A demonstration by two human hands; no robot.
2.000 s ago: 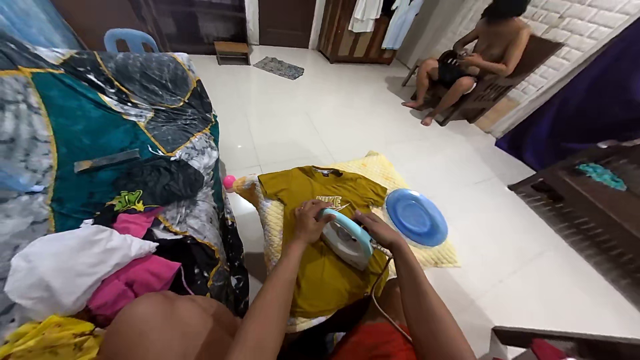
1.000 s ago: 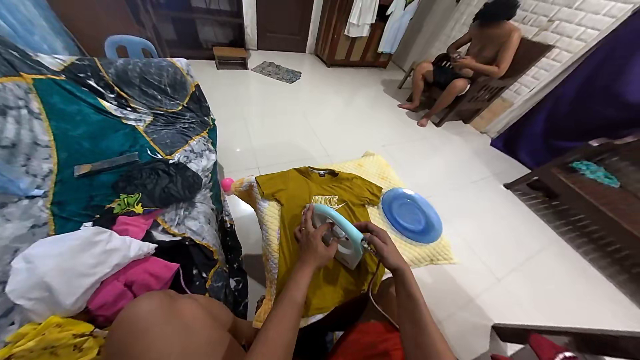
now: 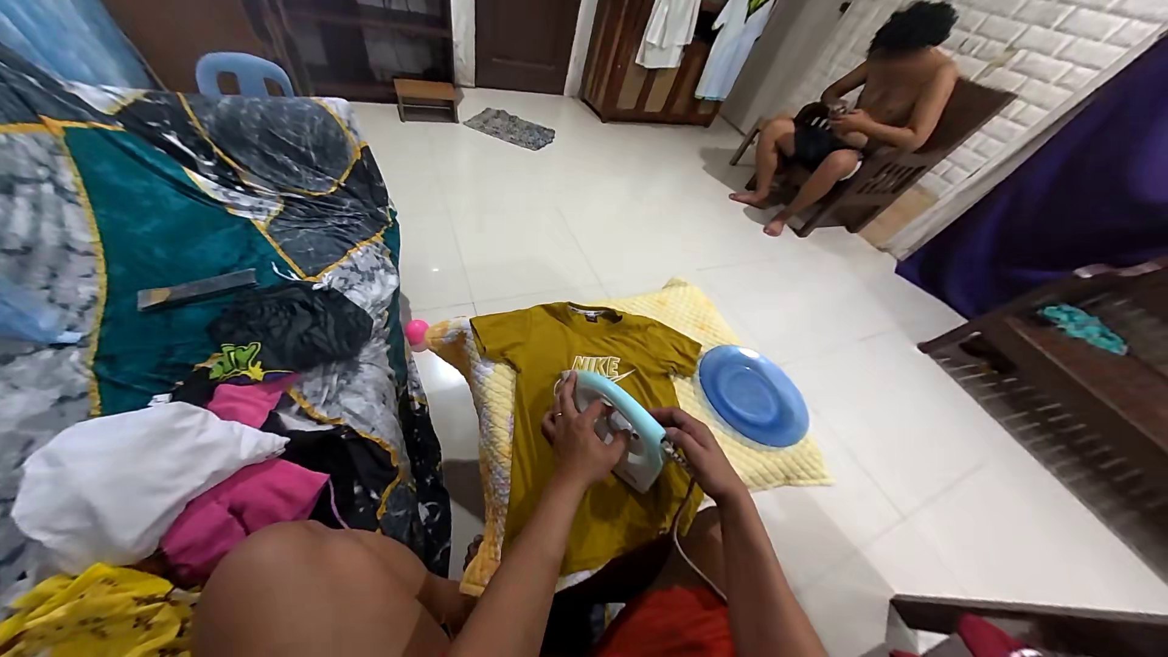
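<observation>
A mustard Nike T-shirt (image 3: 584,520) lies spread over a yellow quilted cloth (image 3: 792,464) in front of me. Over its chest is a clothes iron (image 3: 630,411) with a light-blue handle, tilted on its side so part of the body shows. My left hand (image 3: 579,438) lies along the iron's near left side, fingers spread at its front and body. My right hand (image 3: 698,452) grips the rear end of the iron, where the cord (image 3: 680,538) leaves it and runs down past my wrist. Whether the soleplate touches the shirt cannot be told.
A blue plastic plate (image 3: 754,396) rests right of the shirt. At left, a covered bed or sofa (image 3: 137,201) holds heaped clothes (image 3: 137,474) and a flat strip (image 3: 196,289). A person (image 3: 890,100) sits on a wooden chair at the upper right. A dark wooden bench (image 3: 1095,401) stands right.
The iron has moved up toward the shirt's printed chest since two seconds ago. My left hand has shifted from the handle toward the iron's near left side.
</observation>
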